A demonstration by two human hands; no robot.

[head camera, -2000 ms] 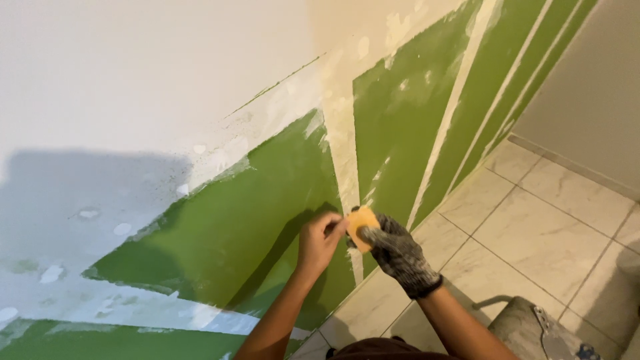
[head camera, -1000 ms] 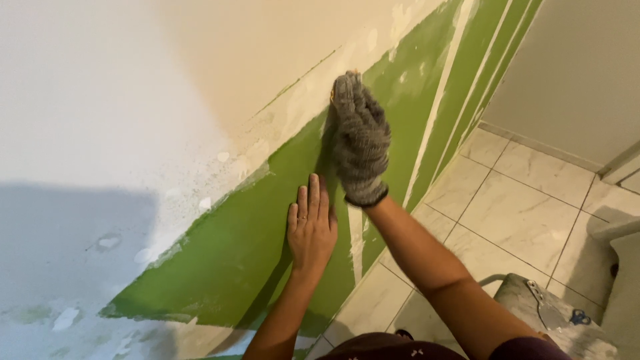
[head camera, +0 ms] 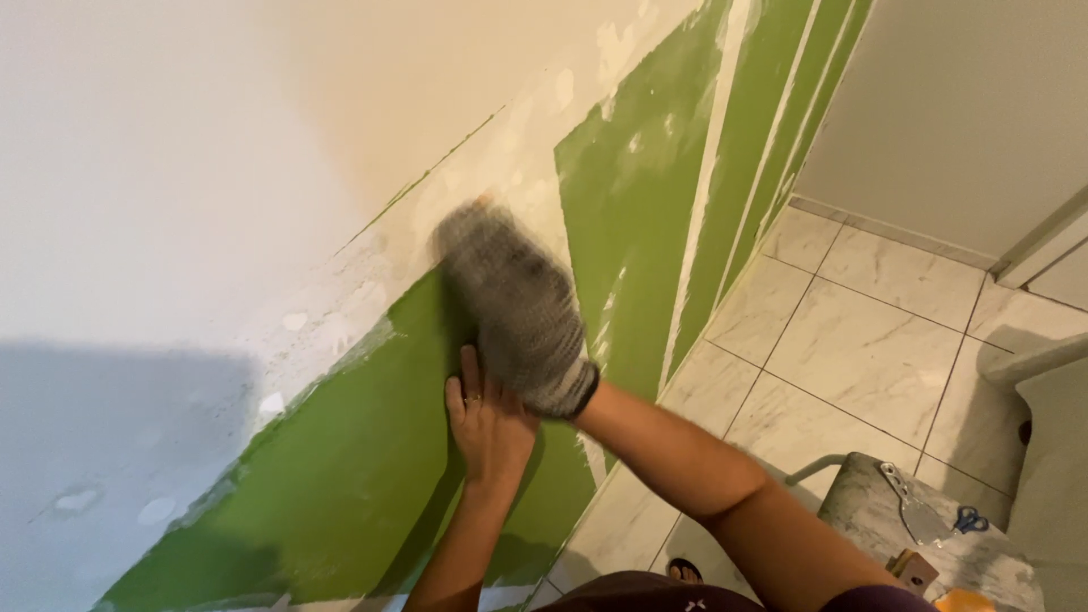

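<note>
My right hand (head camera: 518, 314), in a grey knit work glove, presses against the wall where the green paint (head camera: 365, 476) meets a whitish patched band (head camera: 518, 191). It is blurred. A sliver of orange, part of the small pad seen in its grip earlier, shows past the fingertips; the rest is hidden under the glove. Just below, my bare left hand (head camera: 493, 425), a ring on one finger, lies flat on the green paint, its fingers partly covered by the glove. White filler spots (head camera: 295, 321) and a thin green line (head camera: 416, 180) mark the wall nearby.
At the lower right stands a stained stool (head camera: 986, 552) bearing a metal putty knife (head camera: 916, 514), blue-handled scissors (head camera: 970, 519), a small block (head camera: 914, 569) and an orange item (head camera: 965, 602). Marble-look floor tiles (head camera: 858, 340) run along the wall. A sandaled foot (head camera: 684, 570) is below.
Two seconds ago both hands were together with the orange pad, off the wall; then the left hand settled on the green paint and the gloved hand reached up the wall. The gloved hand has since moved lower.
</note>
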